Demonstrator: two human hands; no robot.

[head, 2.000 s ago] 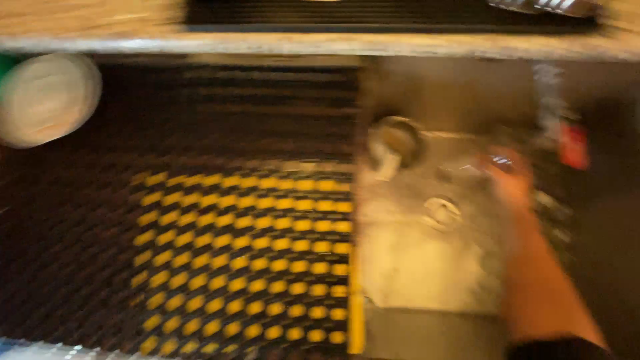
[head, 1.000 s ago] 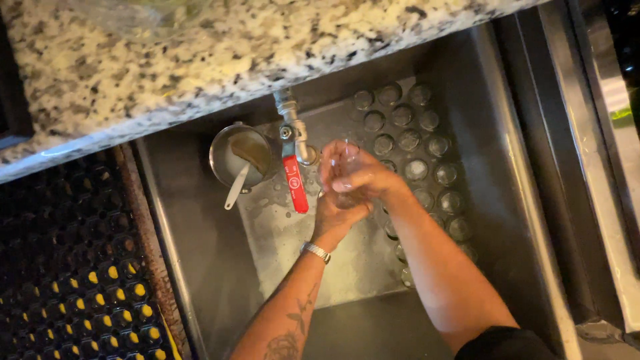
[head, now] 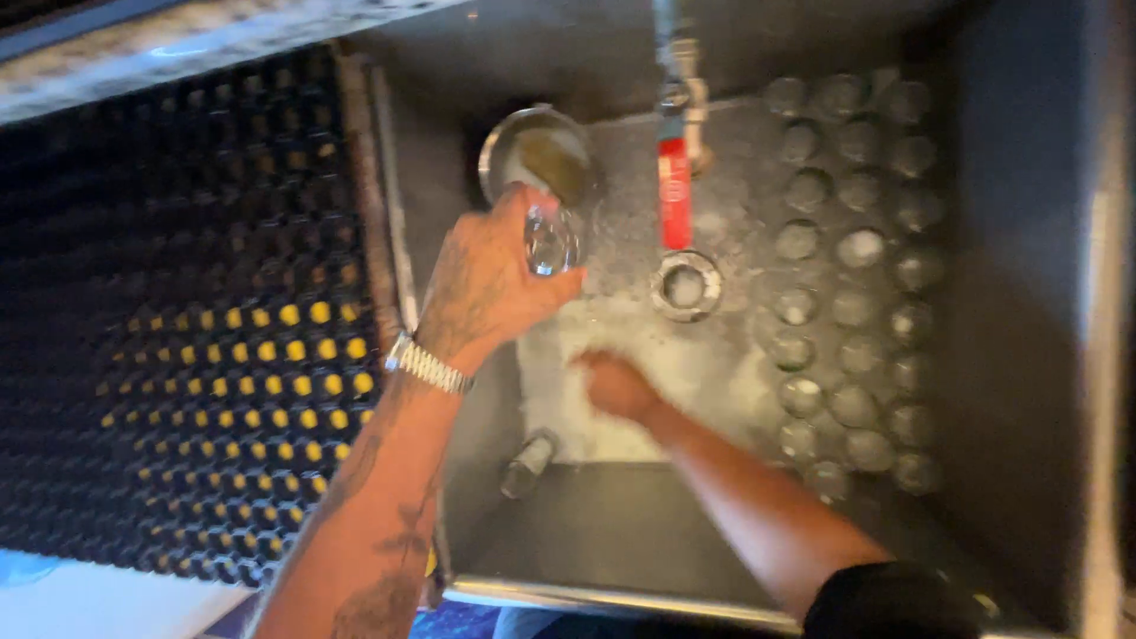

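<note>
My left hand [head: 497,266], with a metal watch at the wrist, is closed around a small clear glass [head: 550,241]. It is just in front of a round metal pot [head: 491,169] that holds murky liquid and a brownish object too blurred to name. My right hand [head: 617,383], blurred, hangs over the sink floor below the drain [head: 686,286]; its fingers look curled, and whether anything is in them cannot be told. Several small glasses [head: 859,306] stand in rows along the right side of the sink. Another clear glass [head: 530,463] leans or lies near the front left corner.
A pipe valve with a red lever [head: 674,193] reaches over the steel sink [head: 612,541] near the drain. To the left lies a black perforated rubber mat [head: 222,266] with yellow showing through its holes. A speckled stone counter edge [head: 160,62] crosses the top left.
My hands were together by the red lever one second ago and are now apart. The left has moved toward the pot with the glass; the right has moved toward the sink's front. The view has shifted.
</note>
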